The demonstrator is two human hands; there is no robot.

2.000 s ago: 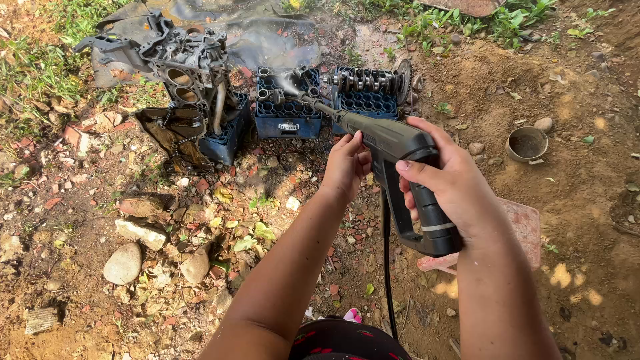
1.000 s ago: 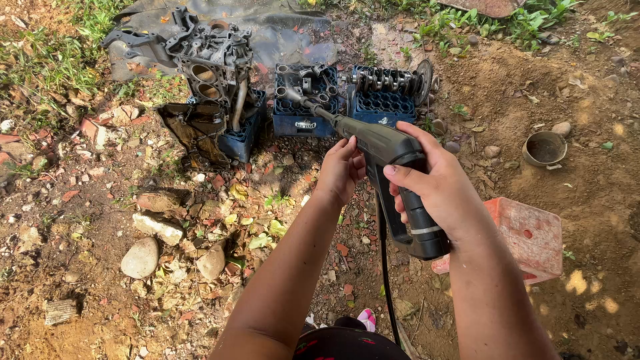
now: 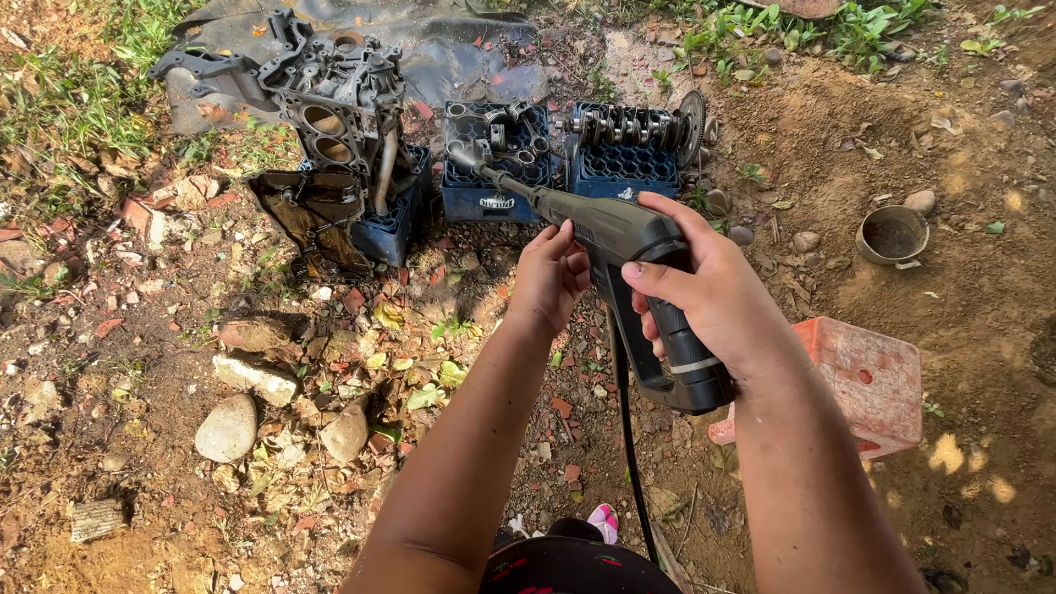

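Observation:
My right hand grips the rear handle of a black pressure-washer gun. Under the front of its body, my left hand supports it, fingers curled against it. The nozzle points up and left at pistons with connecting rods on a blue plastic crate, and a whitish spray shows at its tip. Right of that, a crankshaft with a toothed flywheel lies across a second blue crate. An engine block stands on another crate at left, a dark oily cover leaning beside it.
A worn red plastic stool is at the right behind my forearm, with a round bowl farther off. A black hose runs down from the gun. Stones and rubble lie at left, and a dark wet sheet spreads behind the crates.
Both hands keep their hold on the gun throughout. The view has shifted somewhat, and more of the red stool shows than in the earliest frame.

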